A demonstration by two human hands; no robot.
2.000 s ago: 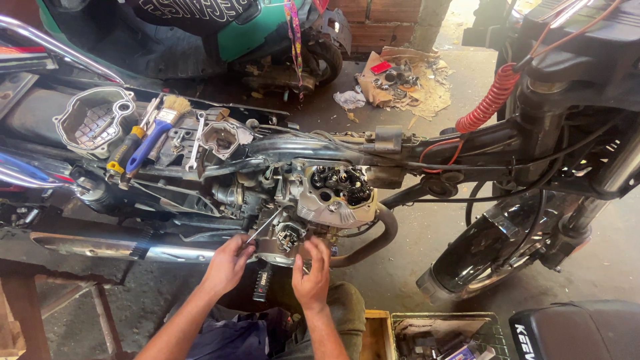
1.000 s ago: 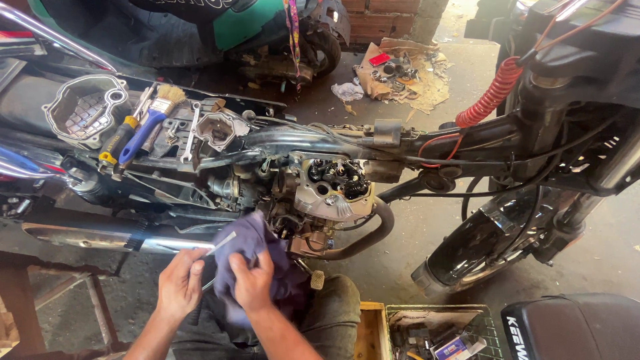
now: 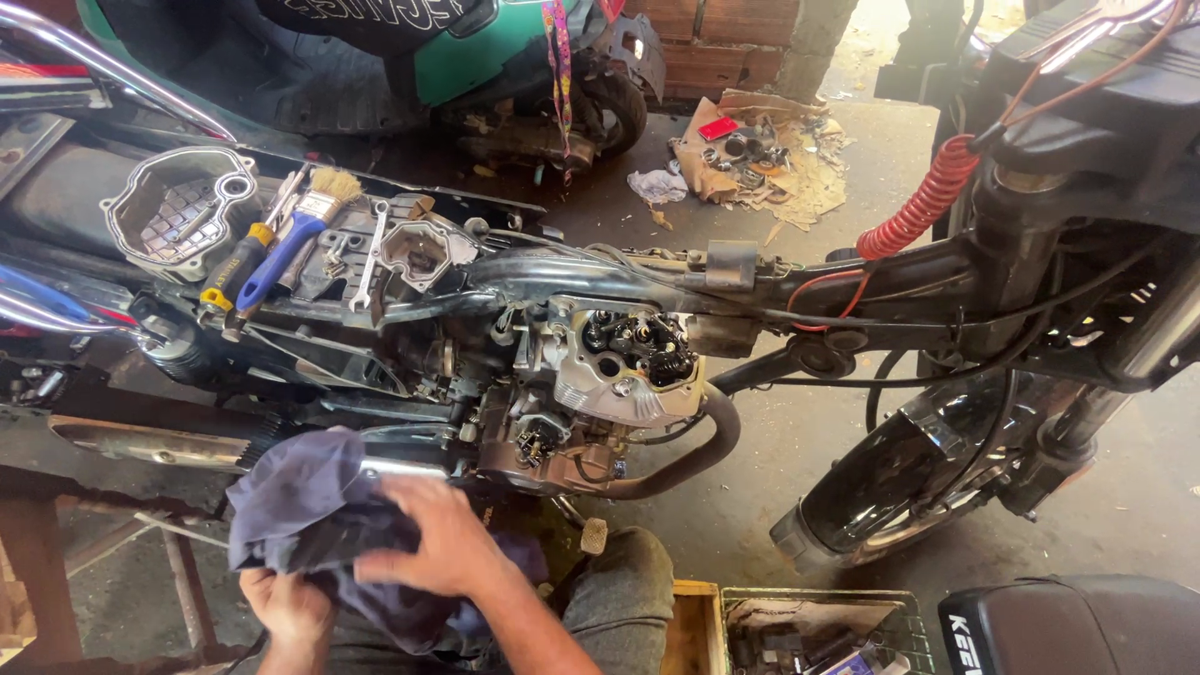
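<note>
A dark blue cloth hangs bunched over the wearer's lap, left of the engine. My left hand grips its lower edge; a thin metal rod sticks out to the left beside that hand. My right hand is blurred, its fingers spread against the cloth's right side; whether it pinches any cloth is unclear. Beyond the hands is the motorcycle's cylinder head, its cover off and the valve gear exposed. Below it sits a round opening with small parts in the engine's side.
On the frame lie an engine cover, a paintbrush, a yellow-black screwdriver, a combination wrench and a gasketed cover. An exhaust pipe curves beside the engine. Metal parts lie on cardboard. A wire basket stands near the knee.
Both hands were at the engine's side, then drew back to the lap with the cloth and a metal rod. Since then the cloth has moved left, and my right hand's fingers have spread.
</note>
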